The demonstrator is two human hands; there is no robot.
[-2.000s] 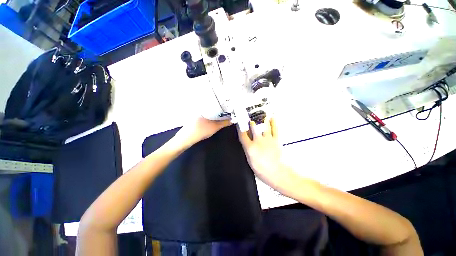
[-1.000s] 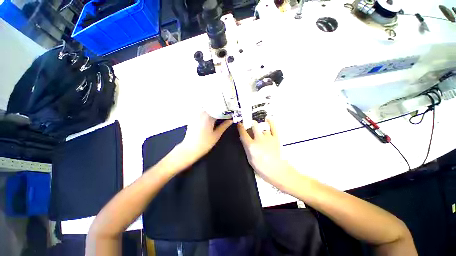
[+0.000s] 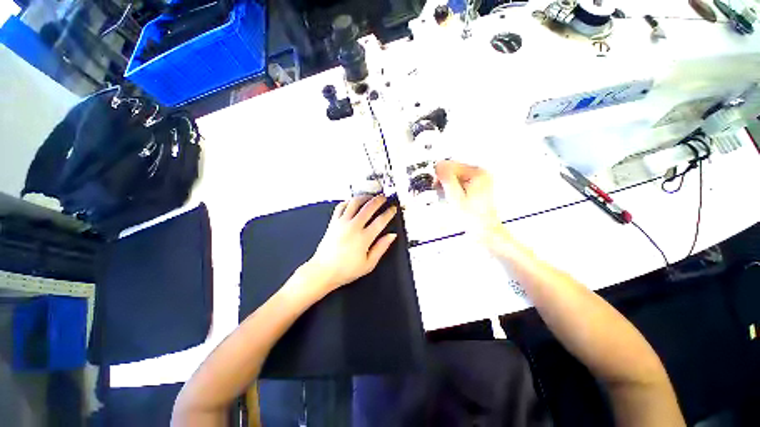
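Note:
The black body panel (image 3: 308, 334) lies flat on the white table and reaches over its front edge. Its top right corner is at the needle area (image 3: 382, 185) of the white sewing machine (image 3: 542, 158). My left hand (image 3: 354, 242) lies flat on the panel's upper part, fingers spread, fingertips close to the needle area. My right hand (image 3: 467, 193) is off the panel, raised beside the machine head, its fingertips near the dark round part there. Its fingers are bent, and whether they pinch anything is too small to tell.
A black heap of sewn pieces (image 3: 117, 167) and stacked black panels (image 3: 158, 288) are on the left. A blue crate (image 3: 200, 54) stands behind the table. Red and black snips (image 3: 598, 197) and a black cord (image 3: 690, 163) lie at the right.
My right hand has left the panel and moved right and up beside the machine head. My left hand has turned flatter onto the panel, with its fingers spread. The camera view has shifted slightly.

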